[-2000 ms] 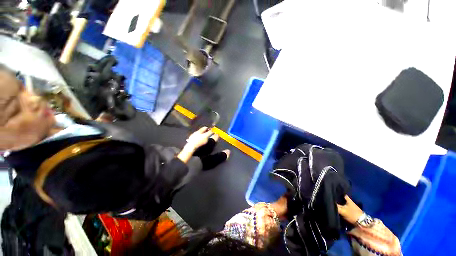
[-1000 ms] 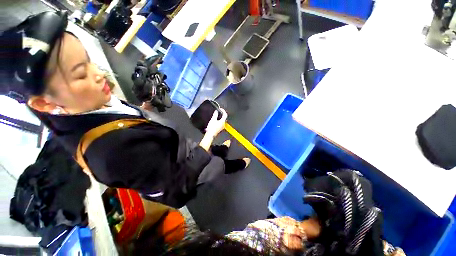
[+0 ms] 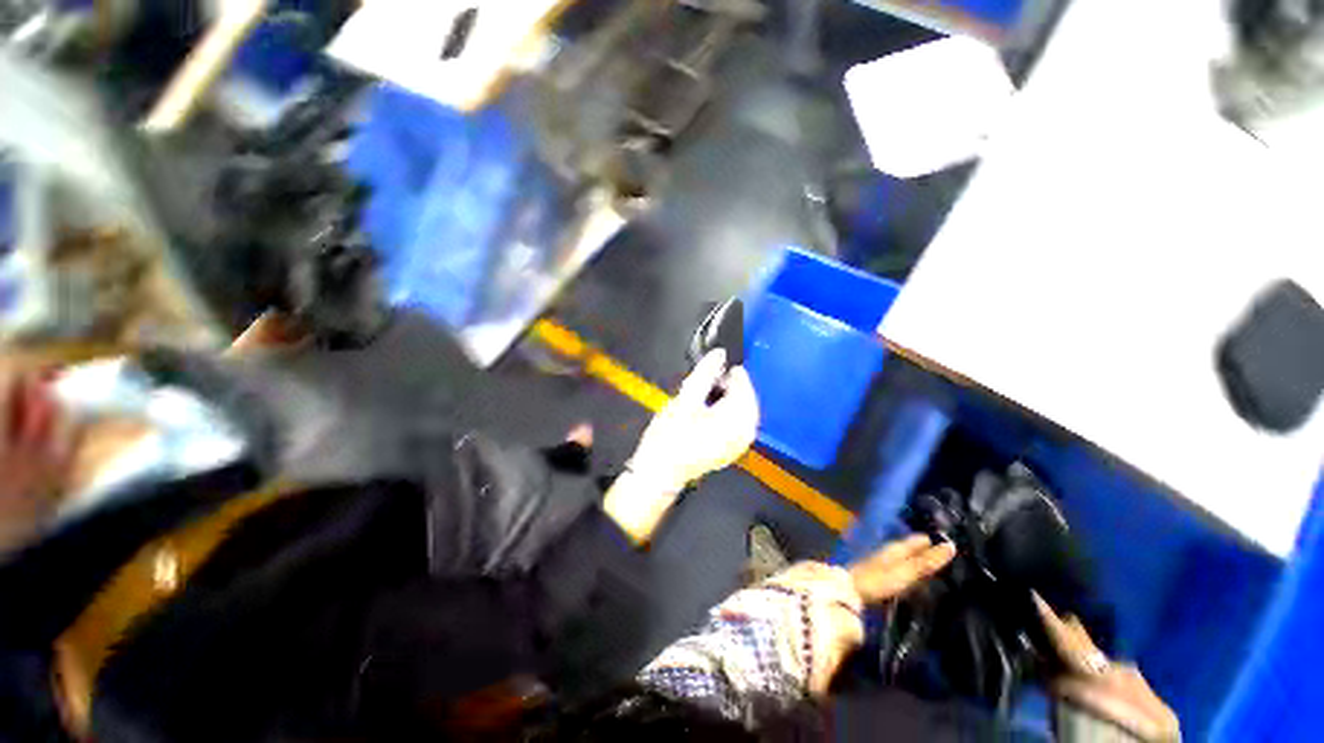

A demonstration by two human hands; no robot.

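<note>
A bundle of black work pieces [image 3: 1002, 581] is at the lower right, in front of and partly over a blue bin at the table edge. My left hand [image 3: 903, 566] lies against the left side of the bundle, fingers extended. My right hand [image 3: 1082, 646] is at its right side, its fingers partly hidden by the black fabric. The picture is blurred, and how firmly each hand holds the bundle is hard to see. A black padded panel [image 3: 1275, 357] lies flat on the white table [image 3: 1118, 276] at the right.
A person in dark clothing [image 3: 291, 581] stands close at the left, a hand [image 3: 694, 436] holding a small dark piece. A smaller blue bin [image 3: 813, 363] is beyond the table corner. A yellow floor line [image 3: 610, 370] and other tables are further back.
The other person's hand with the dark piece has moved right, toward the smaller bin. My left hand now shows with fingers extended on the bundle, and my right hand has come into clearer view.
</note>
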